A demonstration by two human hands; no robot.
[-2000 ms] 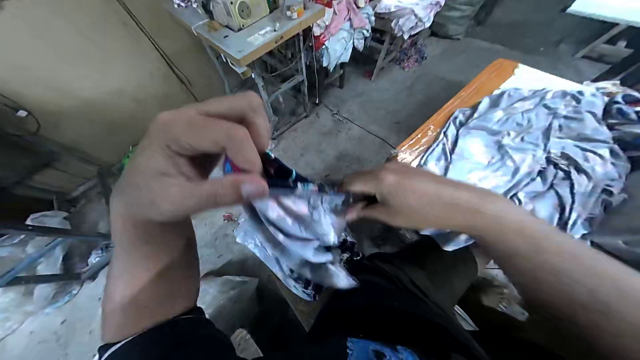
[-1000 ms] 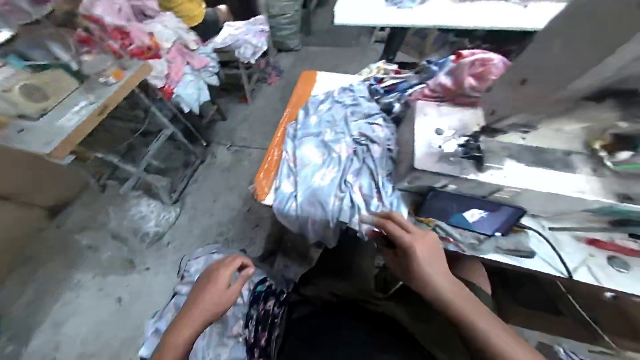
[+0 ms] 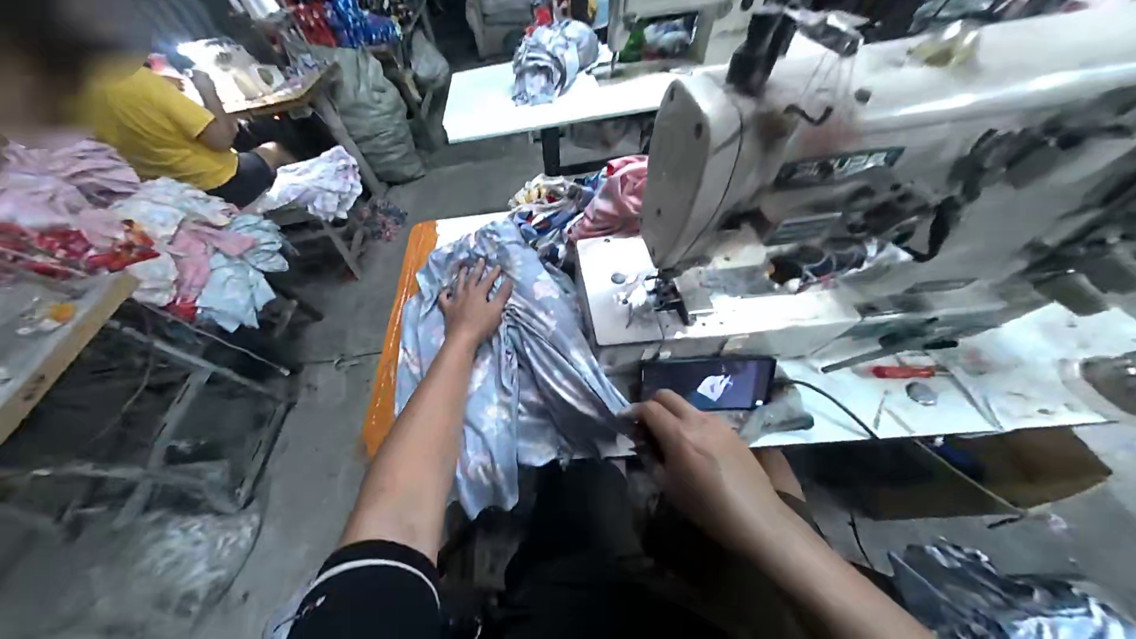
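A silvery blue-grey satin fabric piece with a pale print (image 3: 541, 355) lies over the left end of the white sewing table, its lower edge hanging off the front. Flat on its upper part rests my left hand (image 3: 477, 302), fingers spread. My right hand (image 3: 697, 444) pinches the fabric's right corner at the table's front edge and pulls it into folds. Just beyond that hand is a phone with a lit screen (image 3: 707, 383). The industrial sewing machine (image 3: 701, 169) stands to the right of the fabric, its needle and presser foot above the bed.
Orange tape wraps the table's left edge (image 3: 399, 328). Red and patterned cloths (image 3: 612, 200) lie behind the fabric. A red-handled tool (image 3: 903, 372) and a cable are at right. At left, a person in yellow (image 3: 160, 124) sits near heaped garments (image 3: 195, 240). More grey fabric (image 3: 1003, 595) lies lower right.
The view has swung right toward the sewing machine. My left hand, over dark-patterned and grey cloth at lower left one second ago, now presses on the satin fabric; my right hand has moved right.
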